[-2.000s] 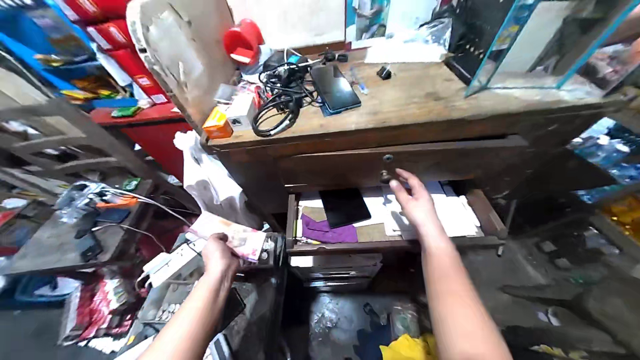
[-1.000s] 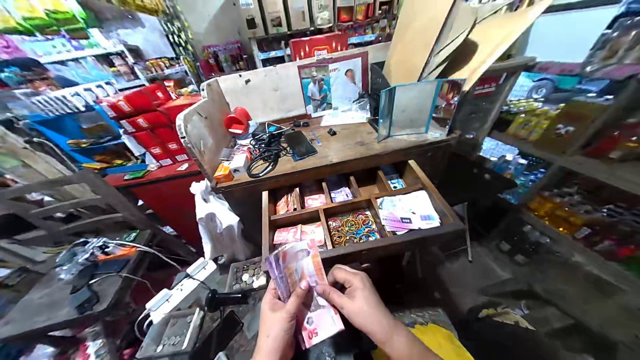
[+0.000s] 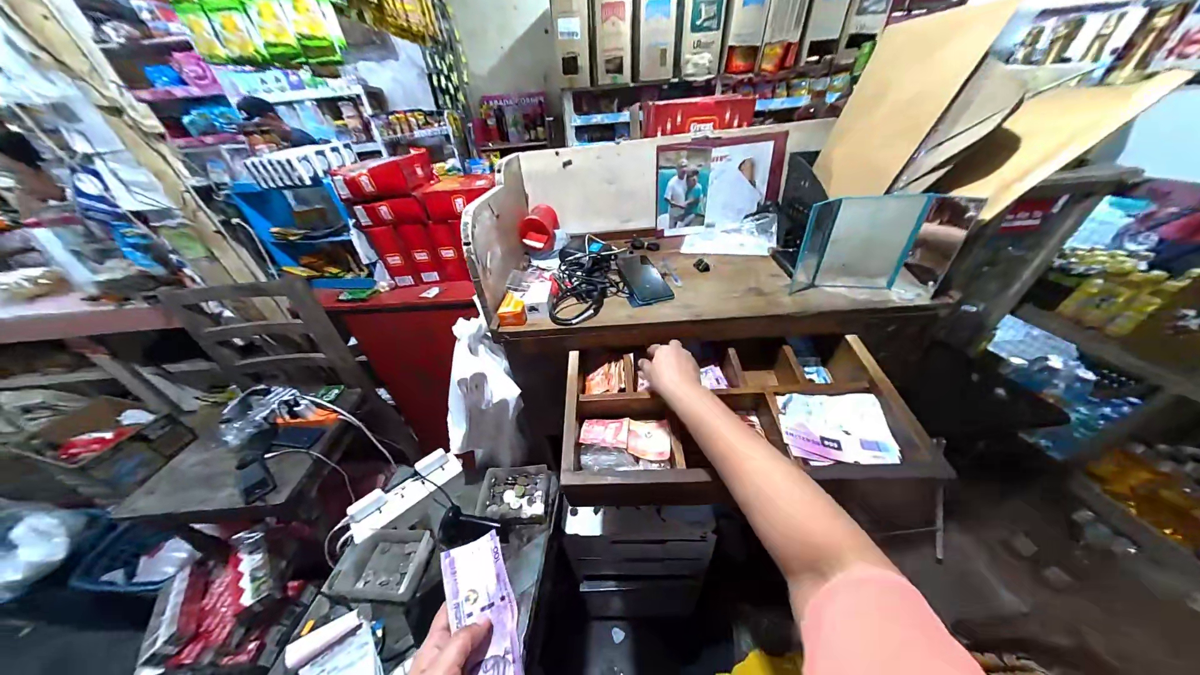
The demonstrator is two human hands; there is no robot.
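Observation:
Low in the view, my left hand [image 3: 456, 647] holds purple banknotes [image 3: 480, 591] between thumb and fingers. My right hand [image 3: 670, 367] reaches into a back compartment of the open wooden drawer [image 3: 647, 486], over some purple notes; its fingertips are hidden, so its grip cannot be told. Orange banknotes [image 3: 607, 376] stand in the compartment to its left. Red and orange notes [image 3: 626, 436] lie in the front left compartment. A stack of pale purple and white notes [image 3: 837, 427] rests at the drawer's right. My forearm covers much of the middle compartment.
Above the drawer, the wooden desk [image 3: 741, 291] bears a smartphone [image 3: 645, 279], tangled black cables [image 3: 579, 283] and a glass-panelled case [image 3: 867, 239]. At the left are a coin tray [image 3: 516, 494], a white power strip [image 3: 403, 492], a white plastic bag [image 3: 483, 389] and a wooden chair [image 3: 258, 328].
My hands were together on a bundle of notes; now they are apart, the right in the drawer's back compartment, the left lower with purple notes. Two seconds ago the drawer was less far out.

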